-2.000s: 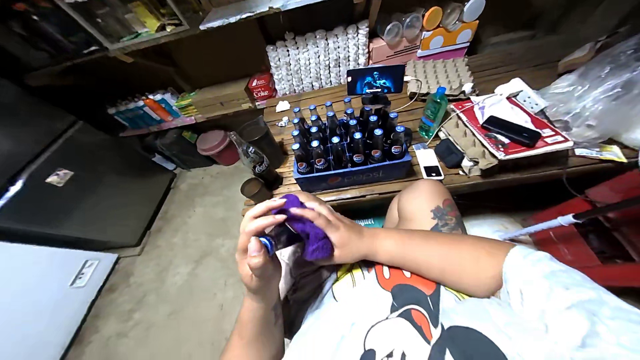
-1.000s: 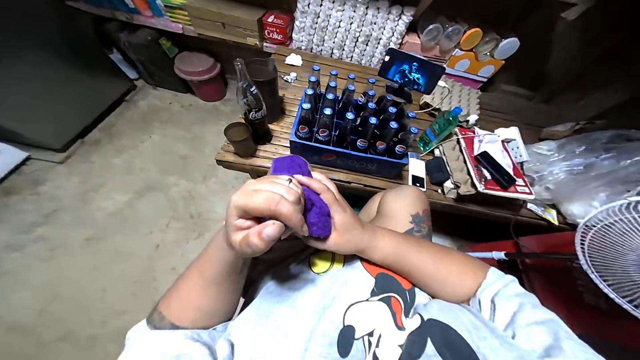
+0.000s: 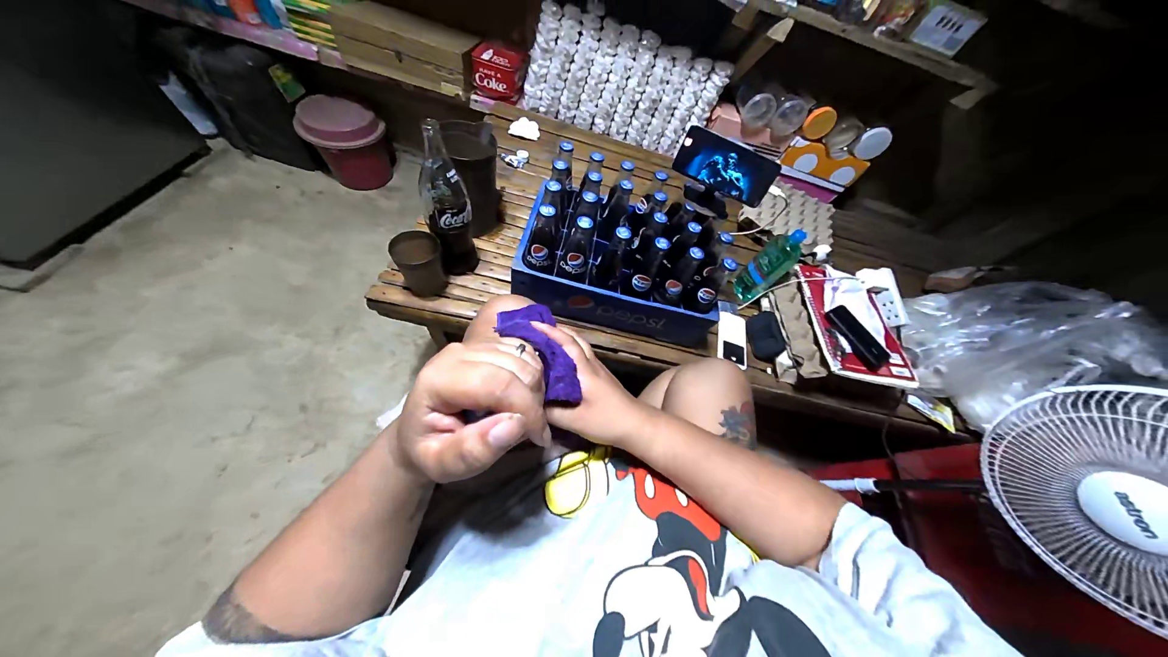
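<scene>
My left hand is curled into a fist at the end of a mostly hidden bottle; only a small dark blue bit shows between its fingers. Against it, my right hand grips a purple cloth wrapped about the bottle. Both hands are above my lap, in front of a wooden slatted table. On that table a blue plastic crate holds several dark Pepsi glass bottles with blue caps, standing upright.
Left of the crate stand a Coca-Cola glass bottle, a brown cup and a dark container. Right of it are a phone showing video, a green plastic bottle and a white phone. A fan is at lower right.
Two seconds ago a blue bottle cap showed by my left hand; now that hand is closed over that end. The cloth remains in my right hand. The view has shifted.
</scene>
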